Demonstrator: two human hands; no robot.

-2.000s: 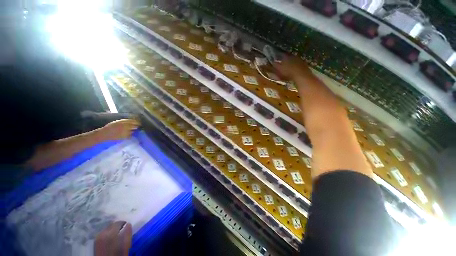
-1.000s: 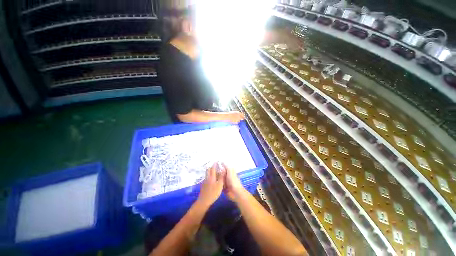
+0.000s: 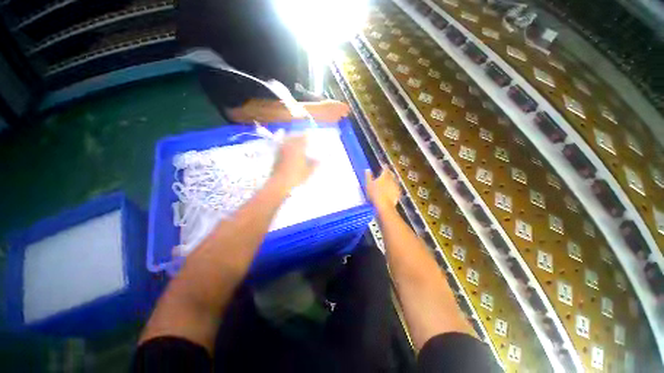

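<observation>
A blue tote (image 3: 256, 251) stands in front of me. Looped white adapter cables and blocks (image 3: 218, 178) lie on its left side, with a bright white liner sheet (image 3: 327, 178) on the right. My left hand (image 3: 293, 162) is over the middle of the tote, closed around a white adapter lead; the block is too blurred and glare-lit to make out. A blurred white cable (image 3: 251, 76) arcs up and left above the hand. My right hand (image 3: 383, 191) grips the tote's right rim beside the rack.
The burn-in rack (image 3: 484, 175) runs along the right, with tiers of white outlets; an adapter (image 3: 542, 34) sits on an upper tier. A second person's forearm (image 3: 291, 111) lies beyond the tote's far rim. A lower blue tote (image 3: 125, 240) stands left on green floor. Glaring light is at top.
My hands were together over the tote's near rim; they have parted, the left forward into the tote, the right to its right rim. A cable now arcs in the air. The view has tilted down.
</observation>
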